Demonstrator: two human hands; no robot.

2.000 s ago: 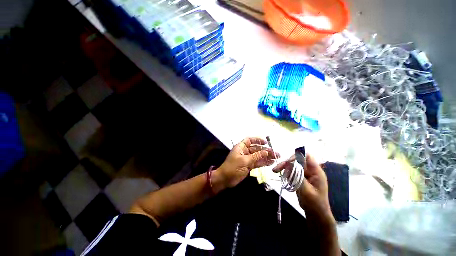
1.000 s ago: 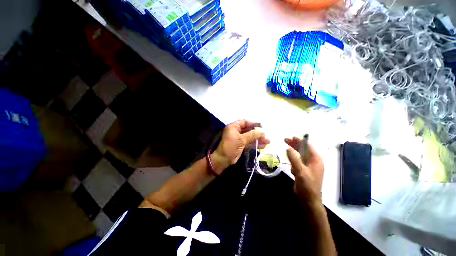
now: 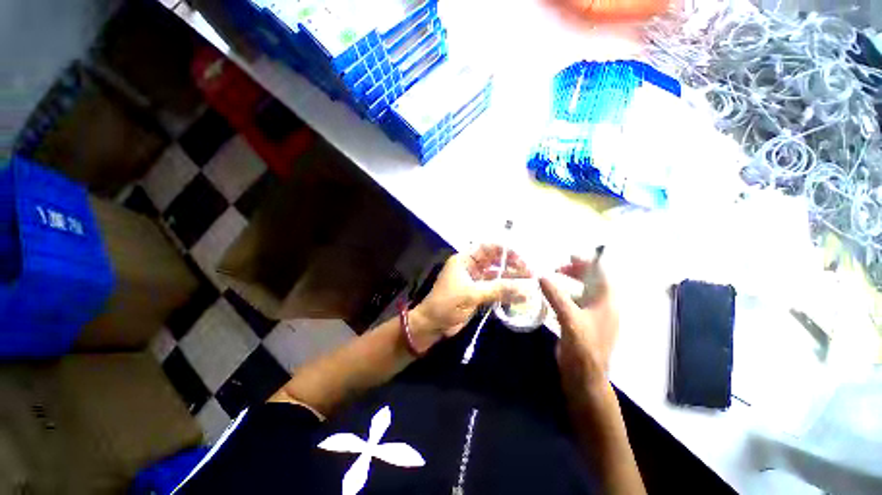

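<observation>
A coiled white charging cable [image 3: 523, 314] hangs from my left hand [image 3: 474, 290], over my lap at the table edge. One plug end points up above my left fingers and a white plug end hangs down to the left of the coil. My right hand [image 3: 580, 314] is close beside it, its thumb and fingertips at the top of the coil. A small dark strip [image 3: 599, 254] sticks up from my right fingers. The overexposed picture hides the exact contact of my right fingertips with the cable.
Blue-edged box blanks [image 3: 609, 131] lie fanned mid-table. Filled boxes [image 3: 435, 111] stand stacked at the far left edge. A black smartphone [image 3: 703, 344] lies right of my hands. A cable pile [image 3: 793, 116] is at the right, an orange basket [image 3: 614, 8] at the top. A blue crate [image 3: 58, 261] is at left.
My hands have come together at the coil after being apart one second ago. The cable's upper plug end now stands above my left fingers. The view has shifted, showing more of the floor at left.
</observation>
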